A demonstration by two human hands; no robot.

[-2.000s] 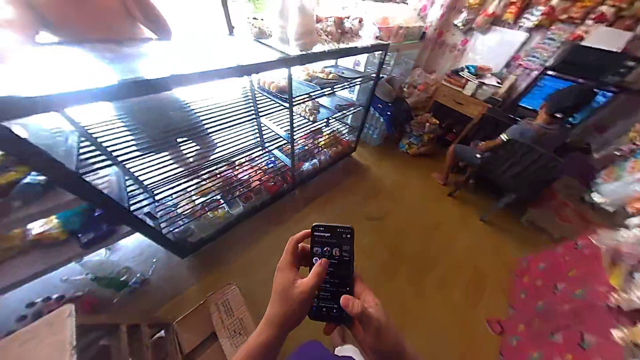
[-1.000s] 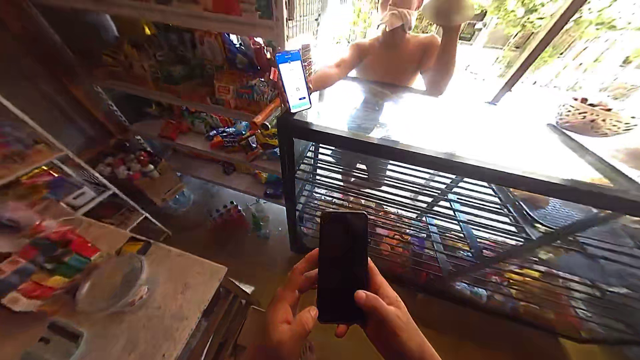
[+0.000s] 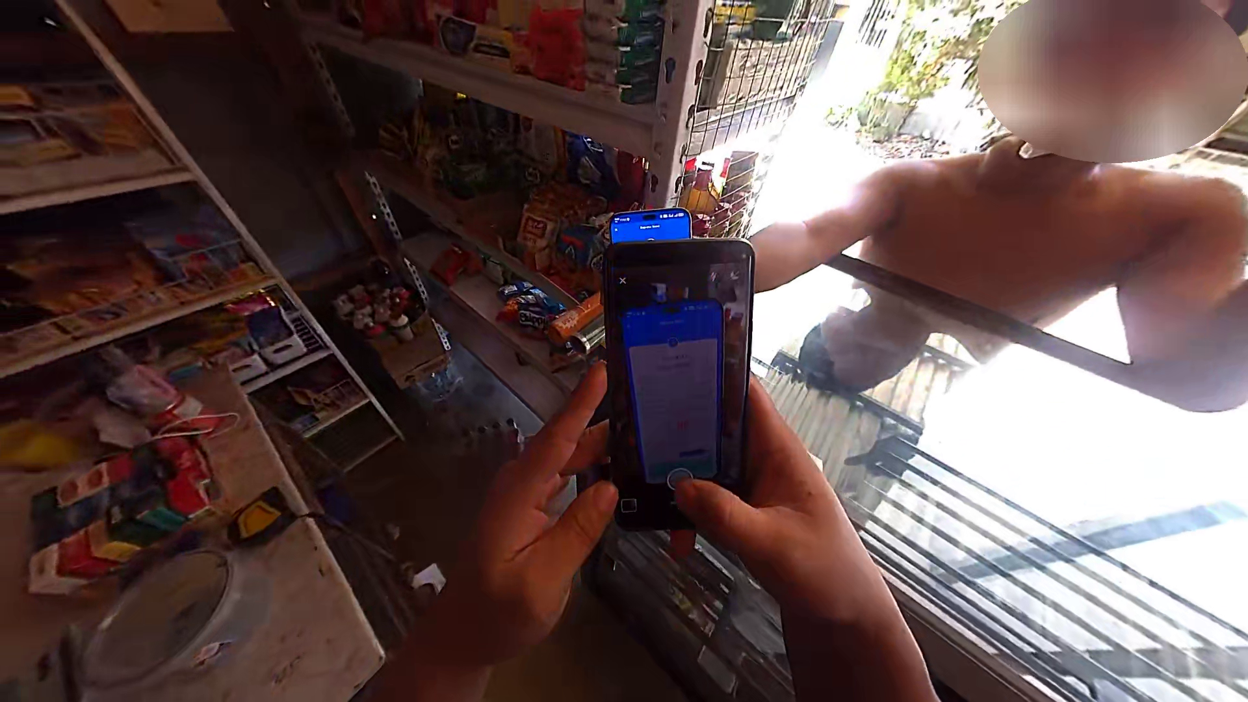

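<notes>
Upright between my hands is a black smartphone [image 3: 680, 390], its camera view showing another phone's screen. My left hand [image 3: 536, 526] supports its left edge, fingers partly behind it. Around the right edge wraps my right hand [image 3: 780, 507], the thumb on the round shutter button low on the screen. Just behind the top of my phone stands a second smartphone [image 3: 650, 225] with a blue screen, mostly hidden. A person [image 3: 1024, 234] beyond the glass counter stretches an arm toward that second phone; the hand is hidden.
The glass-topped display counter [image 3: 1053, 458] with dark bars runs along the right. Metal shelves [image 3: 585, 93] of packaged goods stand ahead, and another shelf rack [image 3: 224, 244] is at left. At lower left, a table [image 3: 322, 604] holds colourful packets and a round clear lid [image 3: 161, 609].
The view has swung from the room to the counter and shelves. My phone's screen, dark a second ago, now shows a camera view and stands in front of the other person's phone.
</notes>
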